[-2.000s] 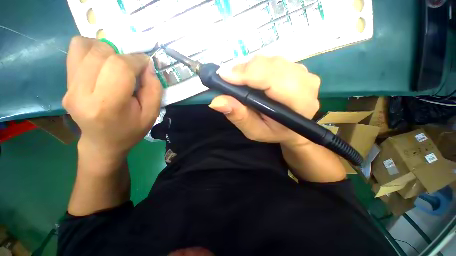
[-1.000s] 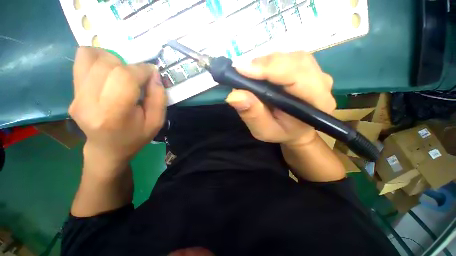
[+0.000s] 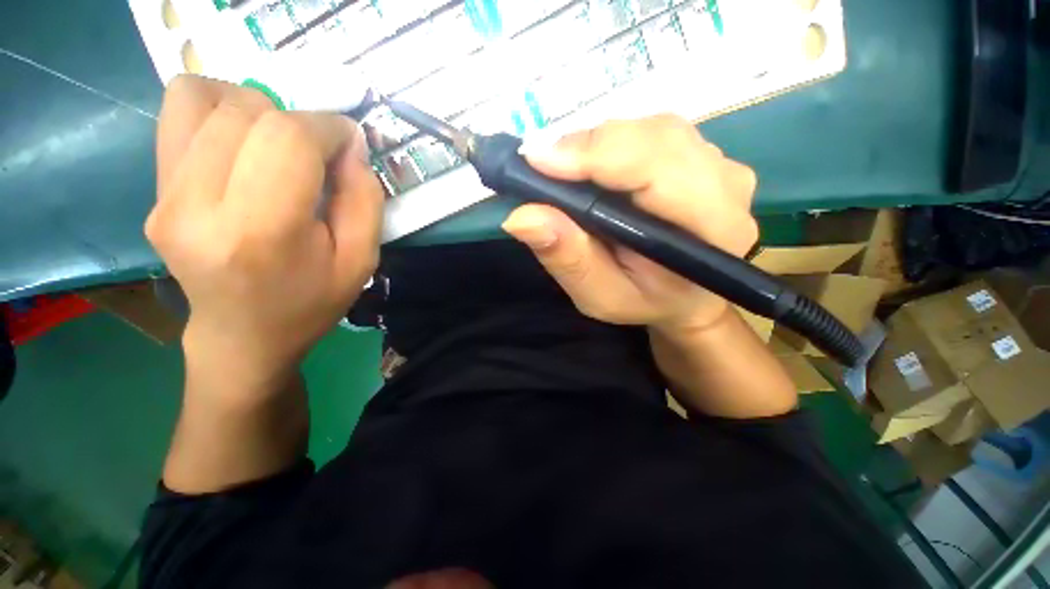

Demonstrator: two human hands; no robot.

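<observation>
My right hand (image 3: 645, 219) holds a black soldering iron (image 3: 679, 251) like a pen, its tip pointing up-left over the PCB panels (image 3: 420, 163) in a white tray (image 3: 737, 98). My left hand (image 3: 265, 213) is a closed fist around solder wire; the thin strand (image 3: 81, 83) trails off to the upper left. A dark, thin tip sticks out of its fingers, close to the iron's tip; I cannot tell what it is or whether they touch. A green band (image 3: 263, 90) shows at the left hand's finger. Glare washes out much of the tray.
The tray lies on a dark green mat (image 3: 887, 138) and reaches its near edge. A black object (image 3: 993, 104) stands at the right of the bench. Open cardboard boxes (image 3: 961, 357) are on the lower right, beside a black bag (image 3: 944, 247). A red item (image 3: 52, 313) is below the bench at left.
The tray sits slightly further left and up in view. The iron has moved a little right since the first frame. Both hands keep their hold.
</observation>
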